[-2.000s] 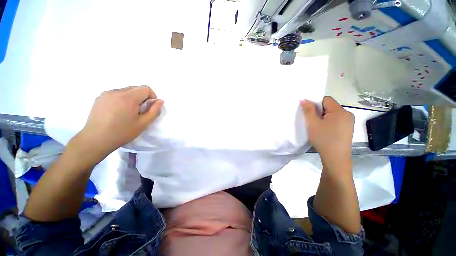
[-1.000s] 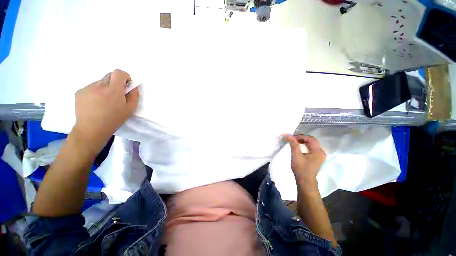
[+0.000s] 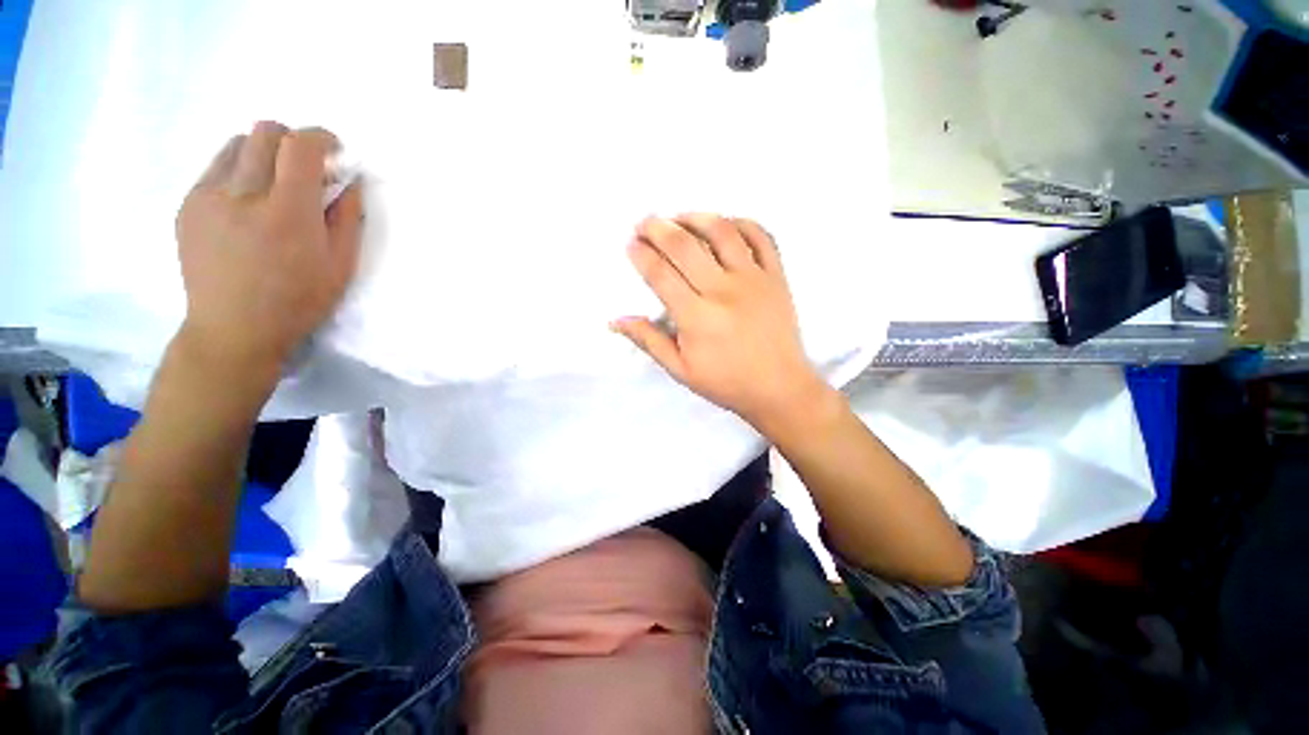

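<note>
A large white fabric panel (image 3: pixel 503 259) lies over the machine bed and hangs over the front edge onto my lap. My left hand (image 3: pixel 270 237) is closed on a fold of the panel at the left. My right hand (image 3: pixel 718 309) lies palm down on the panel right of the middle, fingers spread, gripping nothing. The presser foot area (image 3: pixel 668 15) and a dark round knob with a pale tip (image 3: pixel 745 40) show at the top edge; the rest of the machine head is cut off.
A black smartphone (image 3: pixel 1113 273) lies at the right, below a silver metal fitting (image 3: pixel 1059 201). Brown tape (image 3: pixel 1262 270) covers the right table end. A grey measuring strip (image 3: pixel 1034 343) runs along the front edge. White pieces (image 3: pixel 1026 452) hang below it, near blue bins (image 3: pixel 1156 438).
My right hand has left the panel's lower right edge and now lies flat on the cloth. My left hand has moved up and left with the fabric. The machine head has shifted towards the top edge.
</note>
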